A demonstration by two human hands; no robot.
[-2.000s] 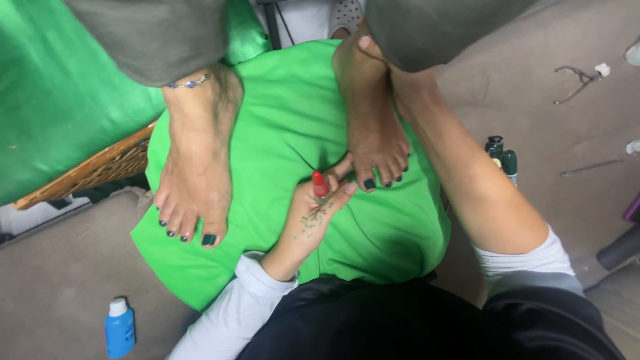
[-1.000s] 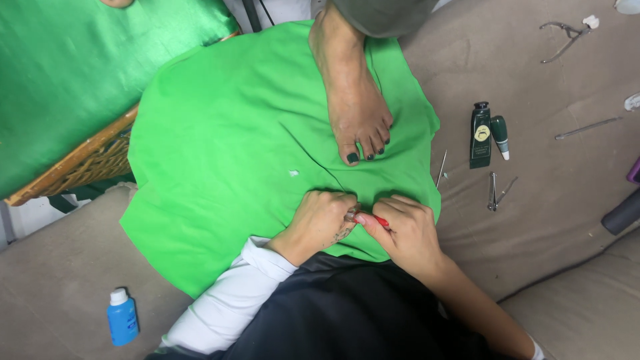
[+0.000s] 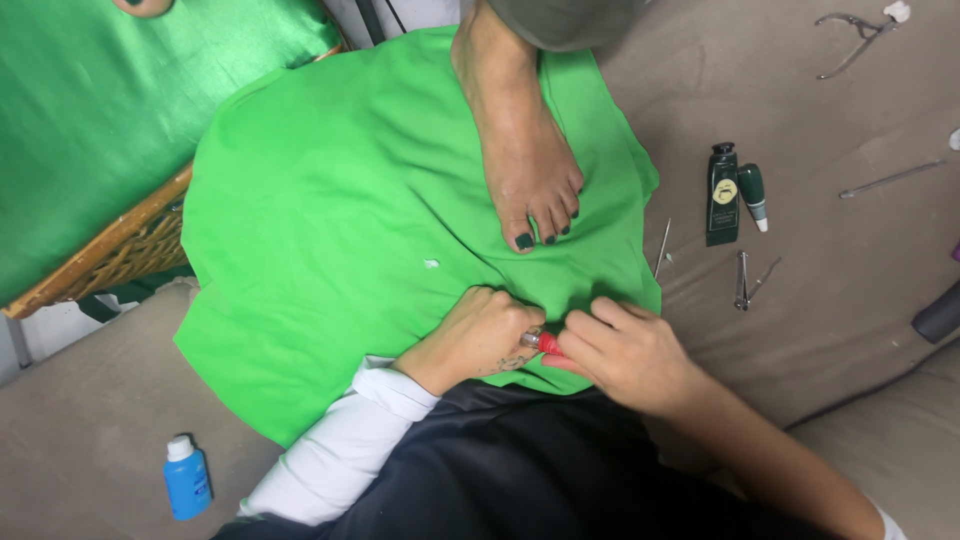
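Note:
A small red tube with a clear end (image 3: 550,344) is between my two hands over the green cloth (image 3: 322,195). My left hand (image 3: 487,334) is curled around its clear end, and a drawing marks the skin near the thumb. The fingers of my right hand (image 3: 634,356) grip the red part. Just beyond my hands, another person's bare foot (image 3: 525,157) with dark green toenails rests on the cloth. A small whitish scrap (image 3: 431,263) lies on the cloth to the left of that foot.
On the right of the brown couch (image 3: 795,105) lie a dark green tube (image 3: 723,199), a small green-capped bottle (image 3: 753,196), nail clippers (image 3: 744,281), nippers (image 3: 859,37) and a metal stick (image 3: 892,178). A blue bottle (image 3: 187,480) is at lower left, a green cushion over wicker (image 3: 142,240) at upper left.
The other person's left-side foot has left the cloth; toes show at the top left corner. My right hand has come from the other foot down to the red tube beside my left hand.

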